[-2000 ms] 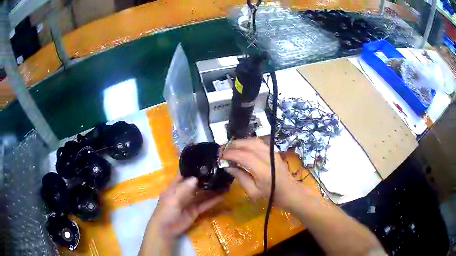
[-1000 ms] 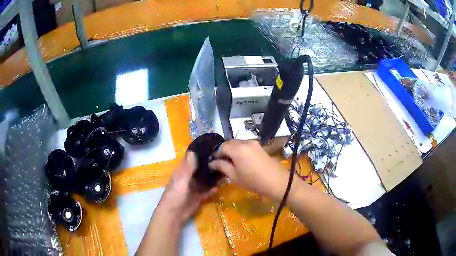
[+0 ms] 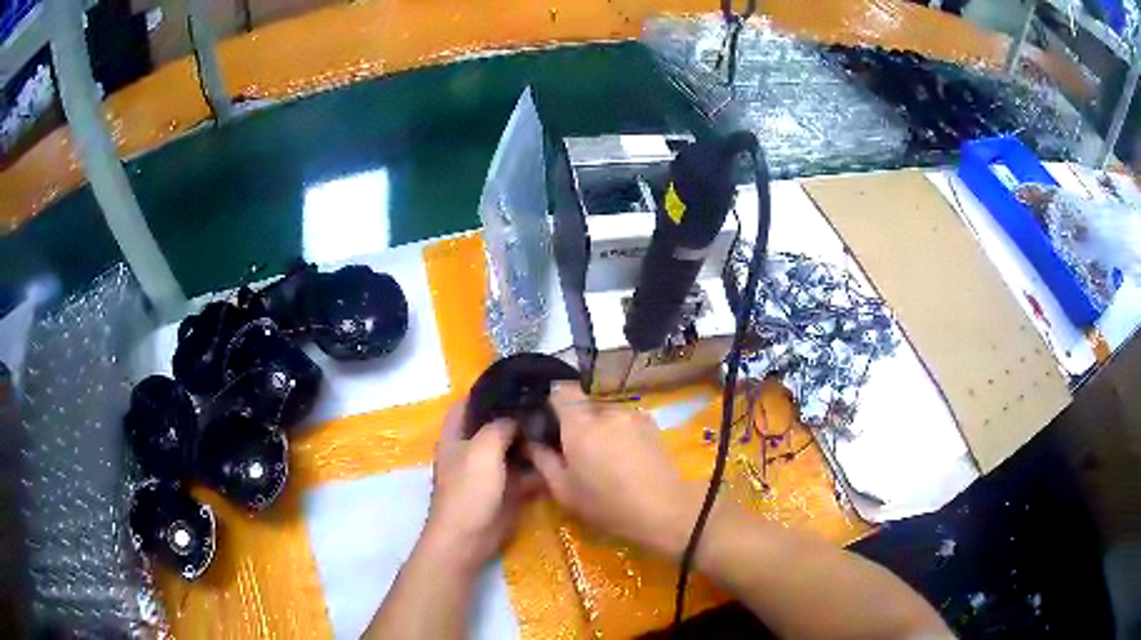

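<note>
A glossy black round housing (image 3: 519,379) is held between my two bare hands above the orange-taped tabletop. My left hand (image 3: 476,481) grips its lower left side. My right hand (image 3: 611,460) is at its right side with fingers at the opening; what the fingers touch inside is hidden. Thin lead wires (image 3: 613,399) stick out by the right hand. The electric screwdriver (image 3: 682,244) hangs upright, slightly tilted, behind my right hand, held by neither hand. Its black cord (image 3: 738,375) crosses in front of my right forearm.
Screw feeder (image 3: 626,238) stands behind the screwdriver, a clear bag (image 3: 516,225) left of it. Black housings (image 3: 244,456) cluster at left. Wired components (image 3: 820,331) heap at right, then a cardboard sheet (image 3: 938,306) and blue tray (image 3: 1039,238). A green conveyor belt (image 3: 438,150) runs behind.
Both hands have closed in around the housing, and it has turned so its opening faces lower. The screwdriver hangs slightly further left than one second ago.
</note>
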